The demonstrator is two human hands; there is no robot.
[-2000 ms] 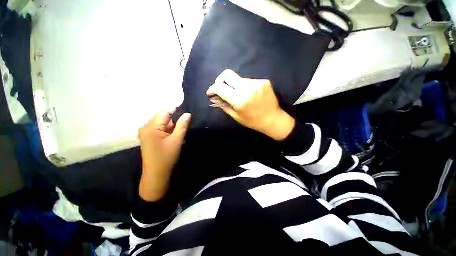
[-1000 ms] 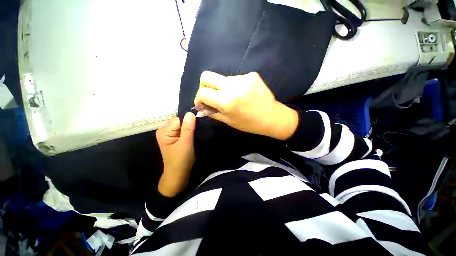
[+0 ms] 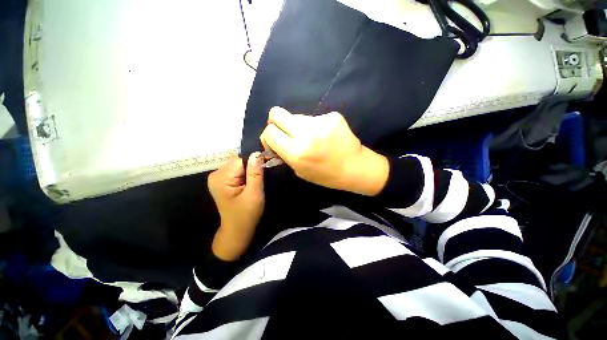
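Observation:
A dark fabric panel [image 3: 393, 76] with a faint seam line lies over the table's front edge and hangs down towards my lap. My left hand [image 3: 238, 192] pinches the panel's left edge between thumb and fingers. My right hand [image 3: 319, 147] is closed on a small shiny metallic item [image 3: 271, 158], whose tip shows at the fabric edge beside my left thumb. The item looks like thread snips or tweezers; most of it is hidden in my fingers.
Black shears [image 3: 466, 30] lie on the white table [image 3: 146, 99] beyond the panel's right corner. A metal fitting [image 3: 571, 61] sits at the table's right end. A blue crate [image 3: 466, 156] and dark garments [image 3: 532, 126] are below right. Pale cloth [image 3: 143, 292] lies below left.
My right hand has moved left and down to meet my left hand, which now pinches the fabric edge. The panel has shifted and shows its seam line. Little differs in the last second.

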